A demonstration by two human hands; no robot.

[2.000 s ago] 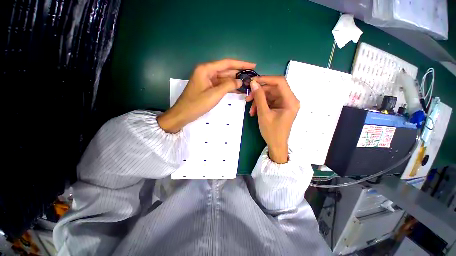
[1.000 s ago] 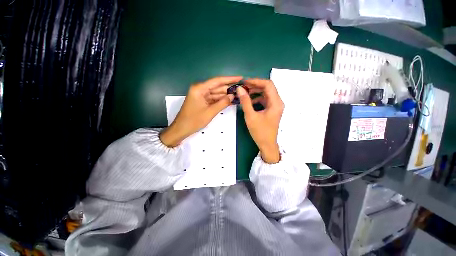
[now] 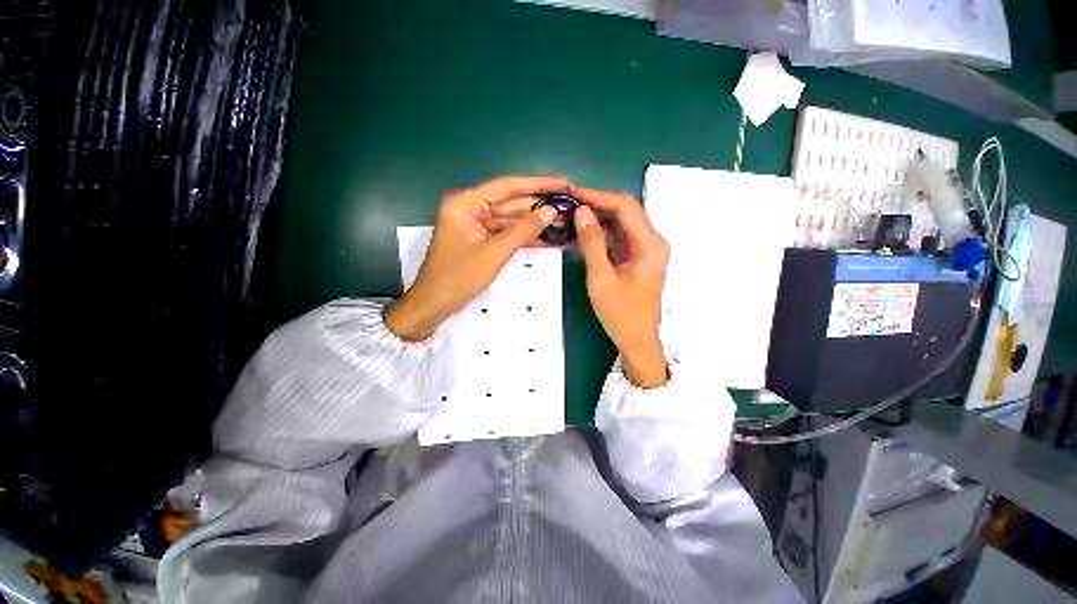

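A round glossy black housing (image 3: 560, 221) is held between the fingertips of both hands, above the top edge of a white liner sheet. My left hand (image 3: 470, 242) grips its left side, with the thumb near its face. My right hand (image 3: 626, 266) grips its right side. The white liner sheet (image 3: 508, 354) with rows of small black specks lies below, partly covered by my left hand and sleeve. Fingers hide parts of the housing's rim. Whether a small piece is on the housing is too small to tell.
A tall stack of black trays (image 3: 154, 236) stands at left. A second white sheet (image 3: 718, 271) lies at right, beside a dark box (image 3: 815, 330) with blue top and hose. Behind are a white card (image 3: 868, 148), a wipe on a stick (image 3: 768, 89) and a raised shelf (image 3: 945, 83).
The view has shifted. The fingers have closed in around the housing from two seconds ago, and its face has turned. Since one second ago, more of its face shows between the thumbs.
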